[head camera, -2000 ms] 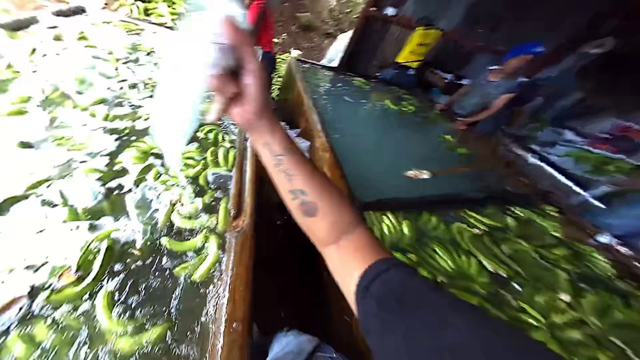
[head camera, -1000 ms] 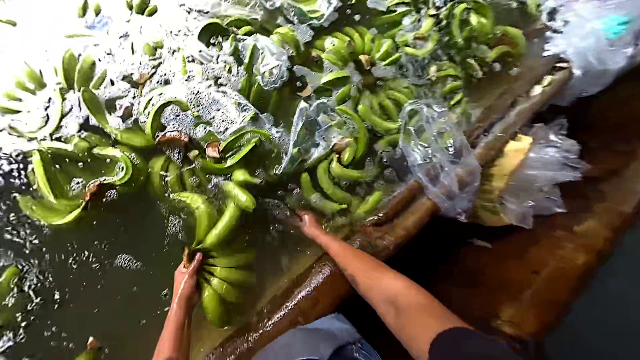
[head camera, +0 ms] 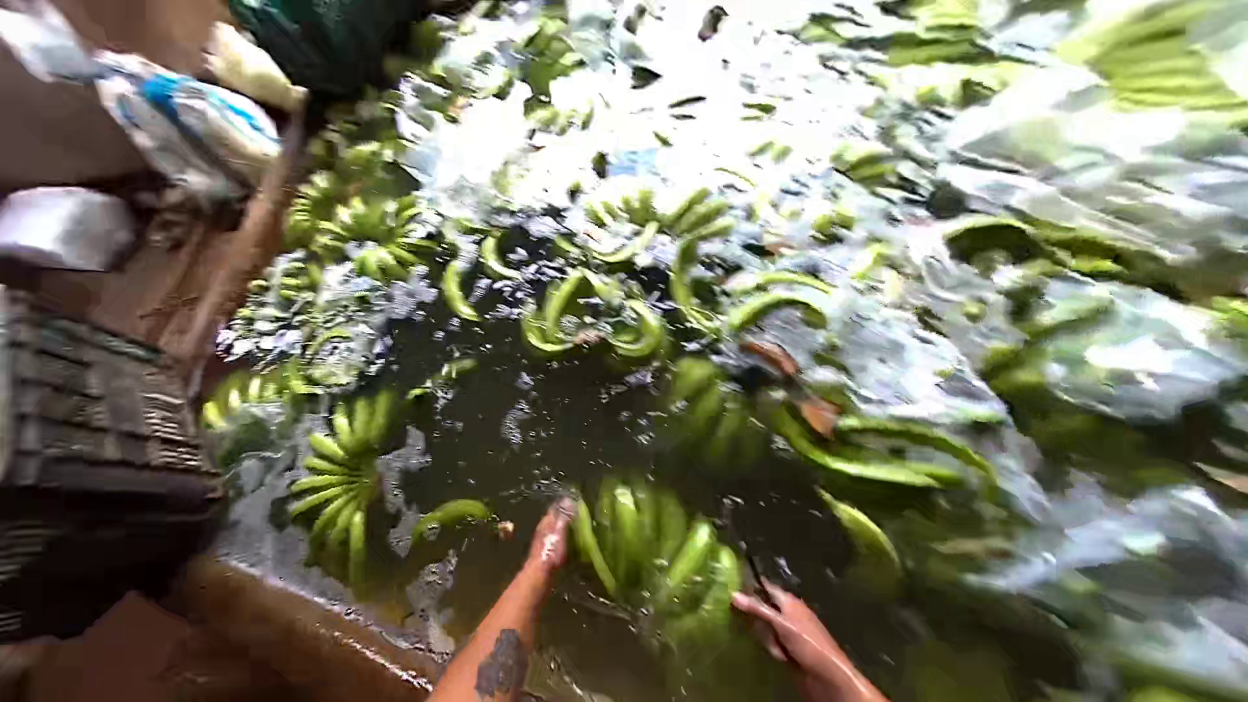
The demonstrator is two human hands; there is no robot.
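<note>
A large cluster of green bananas (head camera: 653, 546) lies in dark water between my hands. My left hand (head camera: 553, 534) is at the cluster's left edge, partly in the water; whether it grips the fruit cannot be told. My right hand (head camera: 780, 619) is at the lower right of the cluster, its fingers closed around a thin dark tool (head camera: 756, 565) that looks like a knife, the blade blurred. Left of my left hand floats a single green banana (head camera: 453, 515), and beyond it another banana cluster (head camera: 341, 478).
The tank's wet wall (head camera: 312, 609) runs along the lower left. A dark slatted crate (head camera: 97, 429) stands outside it. Plastic bags (head camera: 185, 117) lie on the upper left ledge. More bananas (head camera: 585, 317) and clear plastic sheets (head camera: 907, 331) float ahead and to the right.
The view has swung strongly, and the crate now shows at the left. A second ago my left hand was on a banana cluster and my right hand was near the tank wall; now both are beside a cluster.
</note>
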